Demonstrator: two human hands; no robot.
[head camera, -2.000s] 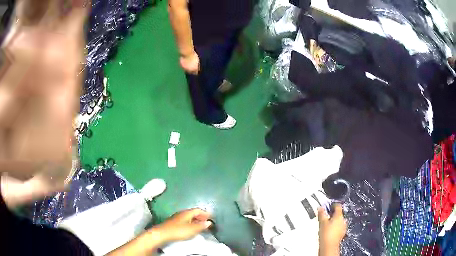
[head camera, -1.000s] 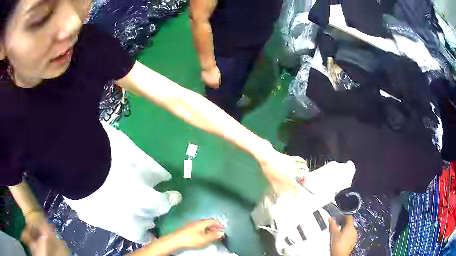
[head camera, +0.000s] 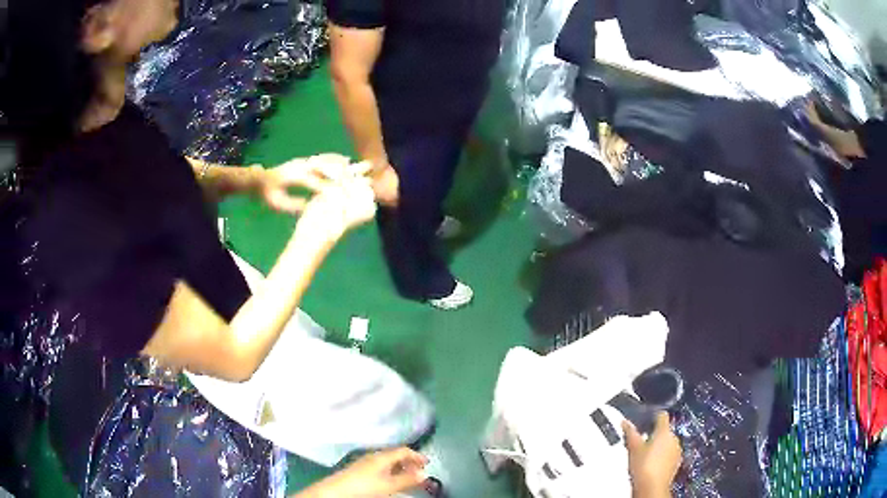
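Observation:
A white garment (head camera: 574, 413) with dark bars lies at the lower centre right, over bagged dark clothes (head camera: 715, 428). My right hand (head camera: 654, 455) is at its right edge, fingers raised beside a dark curved band (head camera: 658, 387); the hand seems to hold the garment's edge, but the grip is partly hidden. My left hand (head camera: 389, 475) is at the bottom centre, fingers curled loosely. A small dark thing shows by its fingertips; I cannot tell whether it is held.
A person in a dark top (head camera: 107, 224) and white lower garment stands close at left. Another person in dark clothes (head camera: 428, 146) stands ahead on the green floor (head camera: 477, 340). Dark garments (head camera: 681, 292) are heaped at right, above blue crates (head camera: 817, 418) and red garments (head camera: 866, 360).
The person at left has drawn back the arm that reached to the white garment and now has both hands together near the centre. My hands have hardly moved.

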